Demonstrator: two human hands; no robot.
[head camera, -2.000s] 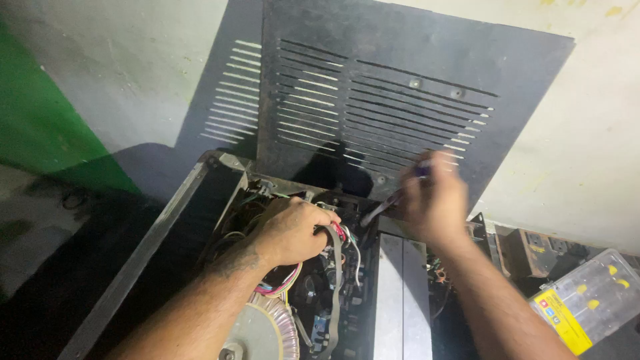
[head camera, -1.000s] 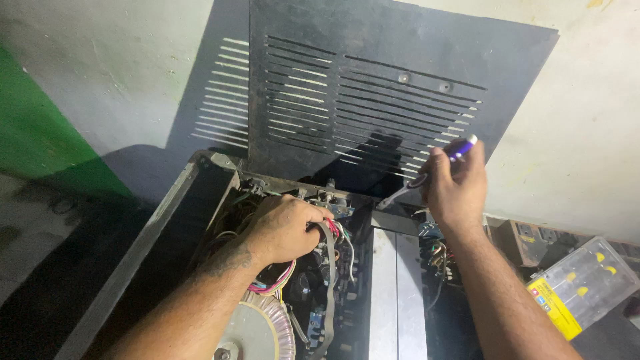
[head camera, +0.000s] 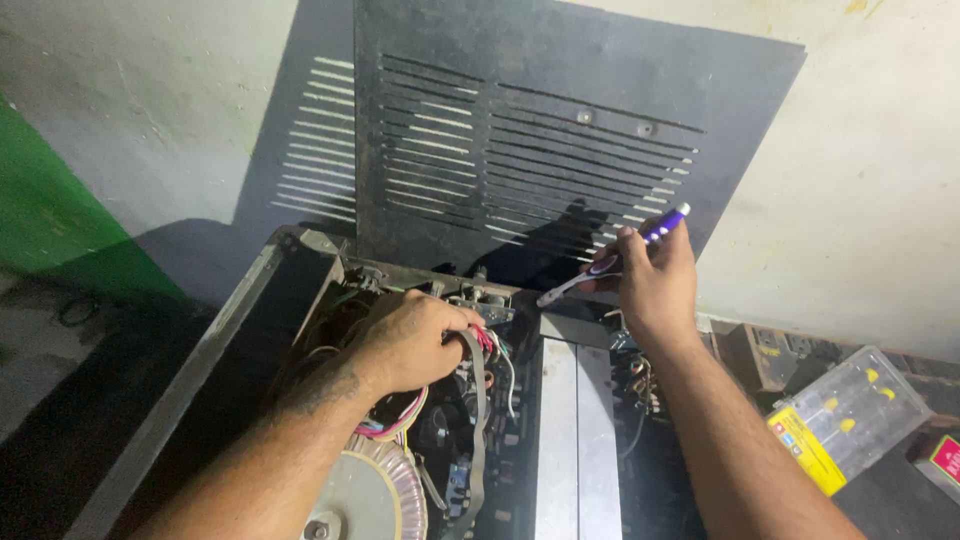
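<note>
In the head view my left hand (head camera: 420, 341) is inside an opened electronic chassis, its fingers closed on a bundle of red and white wires (head camera: 484, 341) and a grey ribbon cable (head camera: 477, 420). A toroidal transformer (head camera: 360, 491) lies below that wrist. My right hand (head camera: 656, 281) holds a purple and white toothbrush (head camera: 600, 268), its head pointing down and left at the chassis's rear edge, just above the end of a long metal heatsink cover (head camera: 576, 435). The bristles are not clearly visible. A circuit board (head camera: 510, 442) with dark components lies between the transformer and the cover.
A slotted dark metal panel (head camera: 600, 67) leans against the wall behind the chassis. The chassis's metal side rail (head camera: 180, 390) runs along the left. At right are a clear plastic case (head camera: 862, 405) with a yellow label, a box with sockets (head camera: 765, 356) and a small red-and-green box (head camera: 941, 457).
My right hand, blurred two seconds ago, has risen a little with the toothbrush and now shows sharply. My left hand stays at the wires.
</note>
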